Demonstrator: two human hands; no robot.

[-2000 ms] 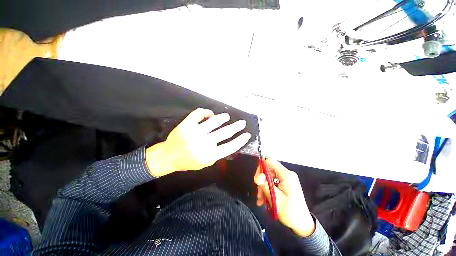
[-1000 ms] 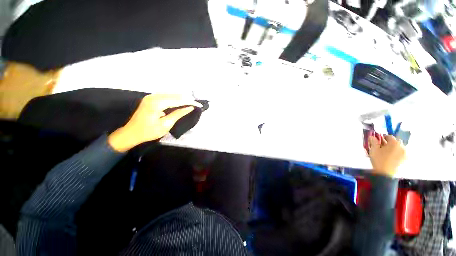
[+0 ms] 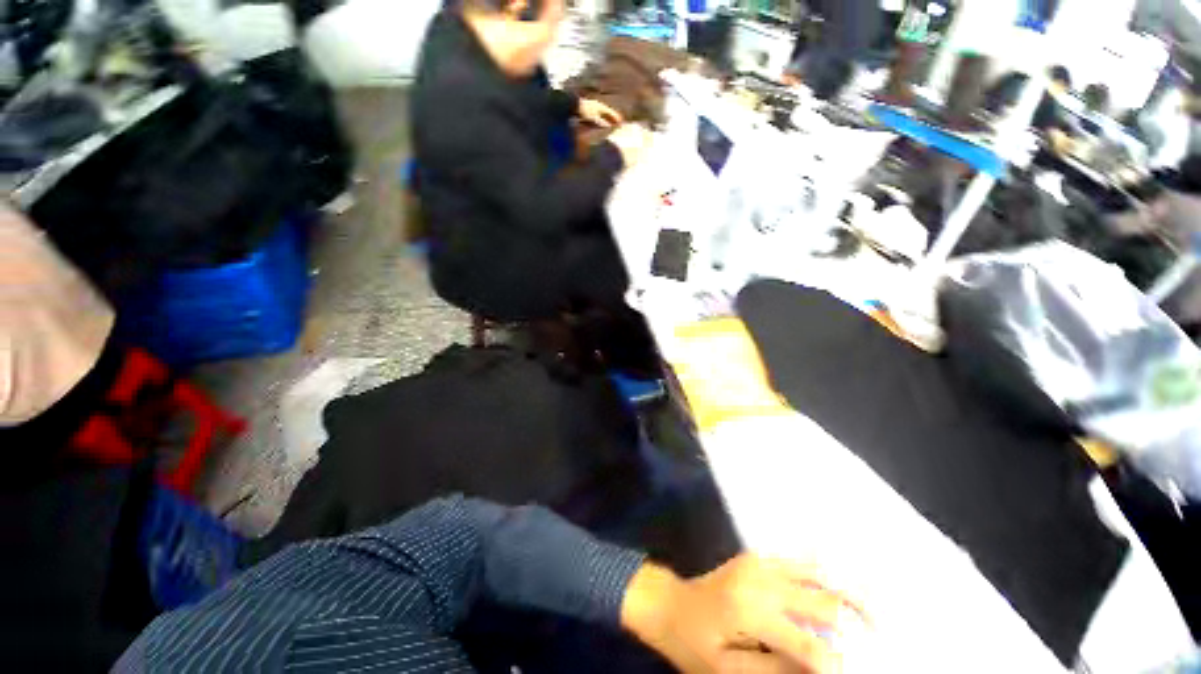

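Observation:
My left hand (image 3: 757, 612) is at the bottom of the view, over the near edge of the white table (image 3: 830, 514). Its fingers are bent and partly washed out by glare, so I cannot tell whether they hold anything. My right hand is out of the picture. A large black fabric panel (image 3: 922, 448) lies along the far side of the table. A yellow-orange patch (image 3: 718, 369) shows at the table's end, beside the panel.
Dark cloth (image 3: 461, 435) hangs left of the table. A seated person in black (image 3: 514, 184) works at another table ahead. A blue crate (image 3: 237, 303) and a red stool or crate (image 3: 165, 415) stand left. Clear plastic wrapping (image 3: 1080, 329) lies at right.
The view has swung far to the left. The right hand, the red-handled tool and the sewing machine have left the picture. The small black piece that was at the left hand no longer shows.

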